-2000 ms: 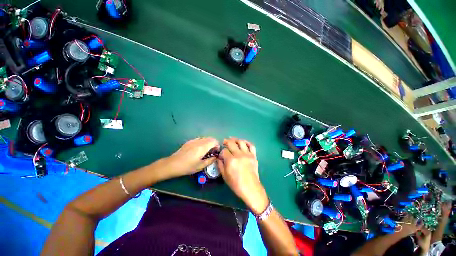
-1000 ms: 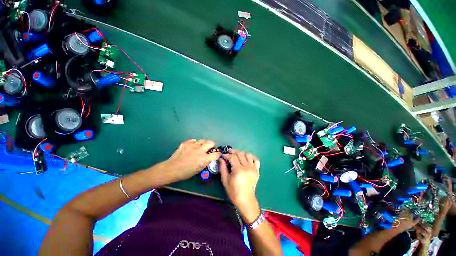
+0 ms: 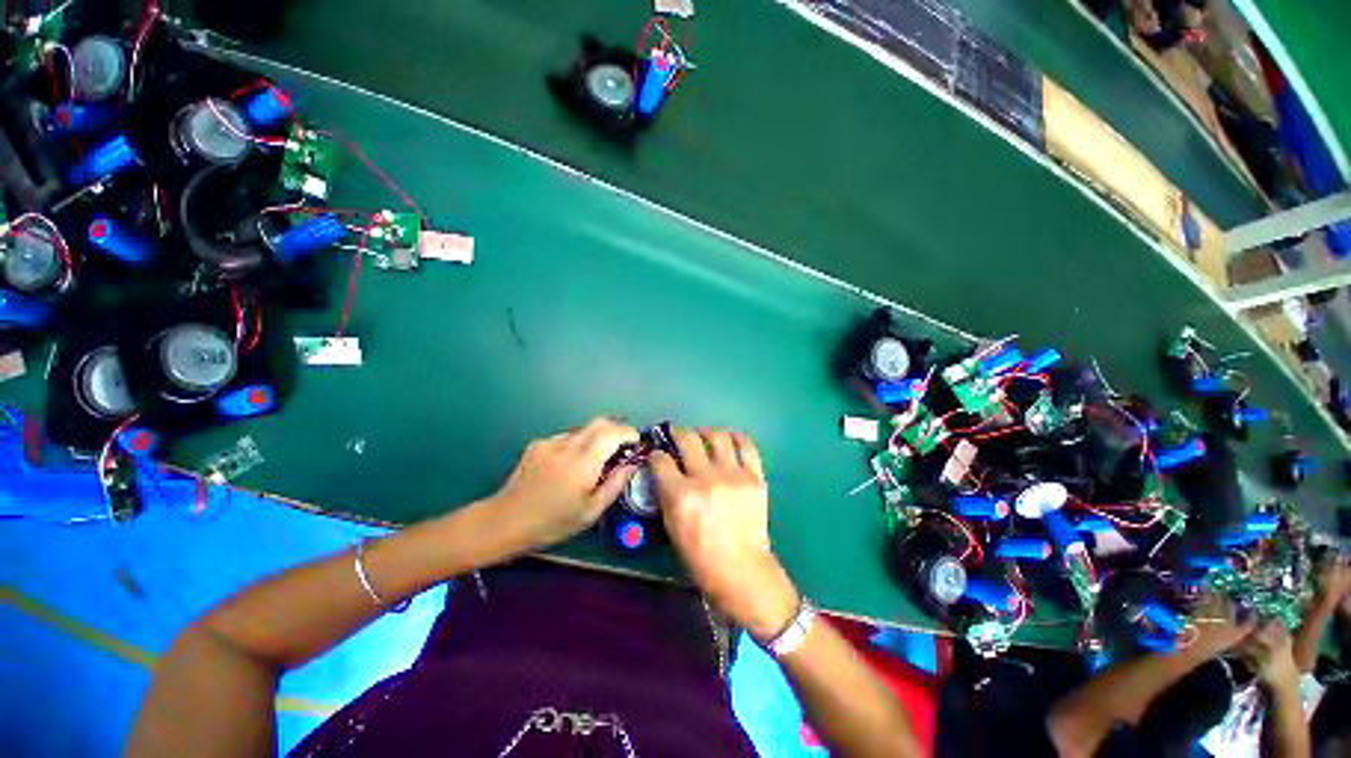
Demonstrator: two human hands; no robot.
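Observation:
A black speaker housing with a silver-grey round driver [image 3: 642,490] lies at the bench's front edge, between my hands. A blue battery [image 3: 631,533] shows its round end just below the driver. My left hand [image 3: 566,481] holds the housing from the left, fingertips at its upper edge. My right hand [image 3: 714,496] holds it from the right, fingers bent over its top. The two hands nearly meet above the driver. The fingers hide much of the housing, and I cannot tell what small part they press on.
Heaped unit subassemblies lie at left [image 3: 197,359] and right [image 3: 1040,504], with wires and boards sticking out. One more unit [image 3: 609,89] sits on the darker belt [image 3: 889,193]. Another worker's hands [image 3: 1271,646] are at far right beside loose boards [image 3: 1267,581].
The unit on the belt has moved left and up. Both hands stay on the housing, which has shifted slightly right; its battery end shows a little farther right.

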